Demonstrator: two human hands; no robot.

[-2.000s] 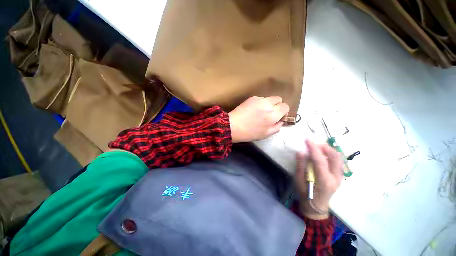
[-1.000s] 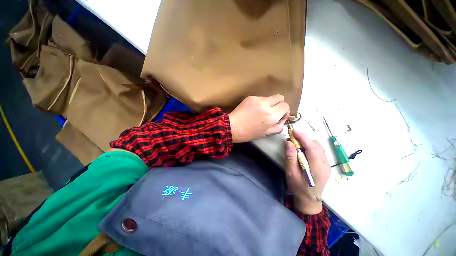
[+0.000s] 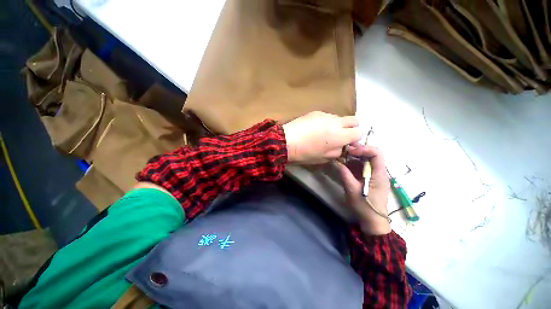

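Note:
A tan-brown bag body [image 3: 278, 78] lies on the white table with its near right corner at my hands. My left hand [image 3: 320, 137] pinches that corner; the fingertips hide most of the small end piece. My right hand [image 3: 368, 187] holds a pen-sized pick with a cream-yellow handle [image 3: 367, 170]. Its thin tip points up and away, just right of my left fingertips. My right thumb and forefinger are close to or touching the bag corner; exact contact is hidden. A green-handled tool [image 3: 403, 200] lies on the table just right of my right hand.
A folded pile of brown bag bodies [image 3: 477, 45] stands at the far right of the white table [image 3: 447, 241]. Dark thread ends [image 3: 541, 217] lie scattered at the right. A heap of tan bags [image 3: 115, 136] is at the left, below table level, with blue beneath it.
My right hand has come in from the right to meet my left at the corner. The pick's tip, at the corner a second ago, now points past it. The view has shifted slightly.

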